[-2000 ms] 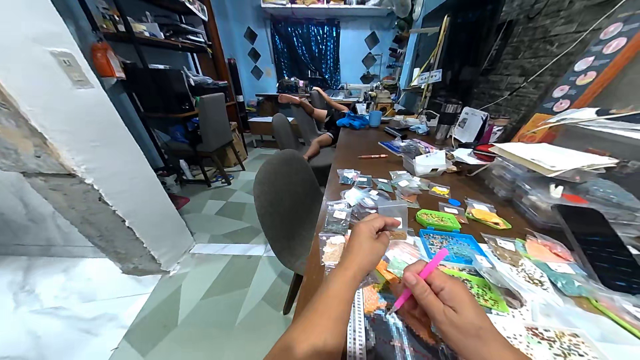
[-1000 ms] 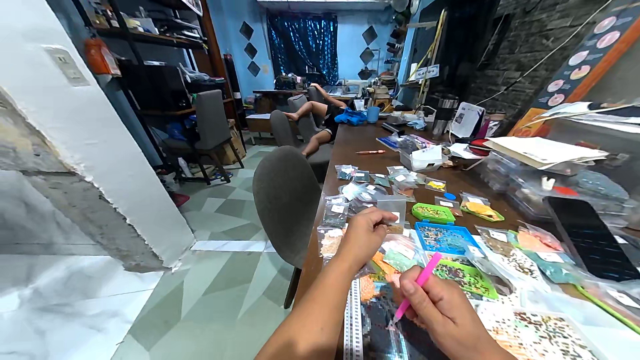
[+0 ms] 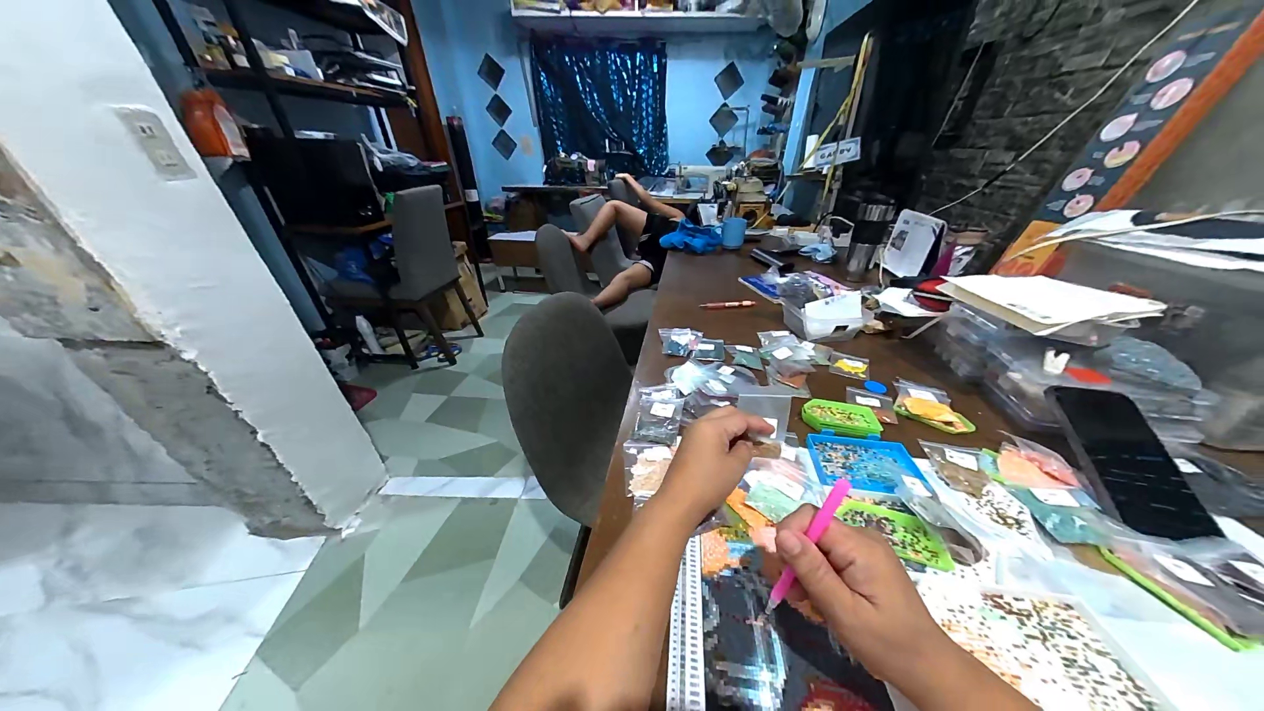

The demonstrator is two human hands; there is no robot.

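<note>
My right hand (image 3: 859, 583) grips a pink diamond-painting pen (image 3: 812, 541), its tip down at the dark part of a diamond-painting canvas (image 3: 741, 632). My left hand (image 3: 713, 459) is over small clear bags beyond the canvas, fingers near a transparent plastic bag (image 3: 766, 407); whether it grips the bag I cannot tell. A white perforated strip (image 3: 685, 632) lies along the canvas's left side. To the right are a blue tray (image 3: 865, 462) and green trays (image 3: 897, 534) of tiny beads, and a white tray (image 3: 1047, 642) of mixed beads.
Bead bags (image 3: 660, 413) lie beyond my left hand. A black phone (image 3: 1134, 462) rests at the right near clear plastic boxes (image 3: 1017, 380). A grey chair (image 3: 565, 405) stands at the table's left edge. Farther back, a person (image 3: 632, 232) reclines across chairs.
My right hand and the pen have shifted slightly over the canvas, and the pen's tip is lower than one second ago. My left hand stays by the bags.
</note>
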